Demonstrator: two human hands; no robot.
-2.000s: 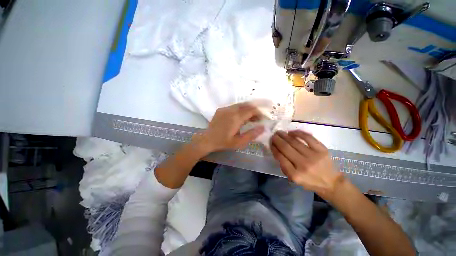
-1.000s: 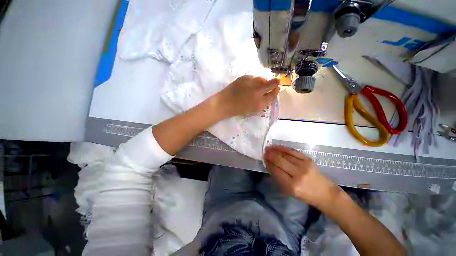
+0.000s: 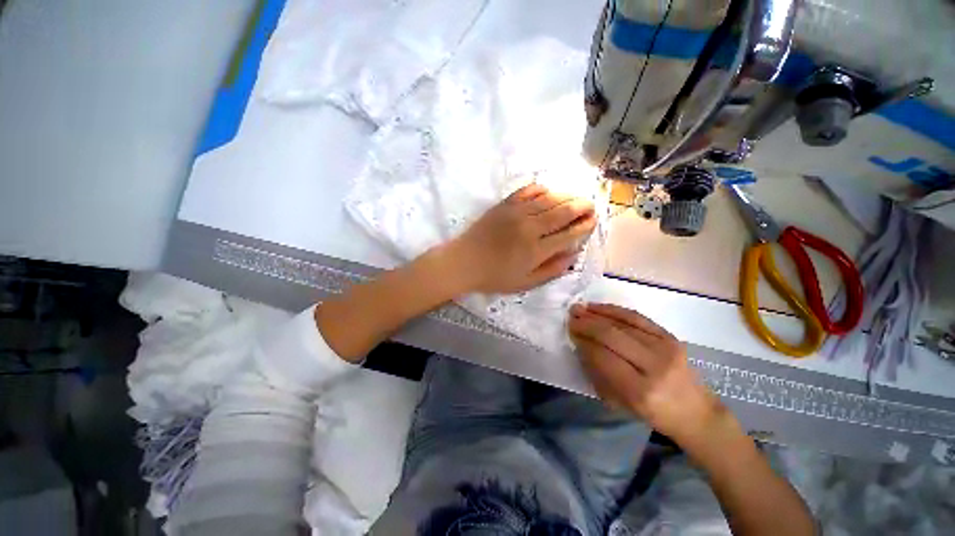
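Observation:
The white eyelet fabric panel [image 3: 461, 136] lies on the machine table, its right edge running down from the lit needle area of the sewing machine [image 3: 681, 63]. My left hand [image 3: 529, 239] lies on the fabric just below and left of the needle, fingers bent over its edge; whether it grips the cloth is hidden. My right hand [image 3: 628, 361] pinches the lower end of the fabric edge at the table's front, over the grey ruler strip. Bright light washes out the fabric at the presser foot.
Scissors [image 3: 801, 288] with red and yellow handles lie right of the needle, beside grey-lilac strips [image 3: 893, 277]. White cloth heaps [image 3: 173, 345] hang below the table edge at left. Small metal tools [image 3: 937, 340] lie at far right. Blue edging [image 3: 232, 99] runs along the left.
Since two seconds ago my hands have moved apart: the left lies up near the needle, the right low on the edge. Since one second ago the left has moved slightly down and the view has shifted.

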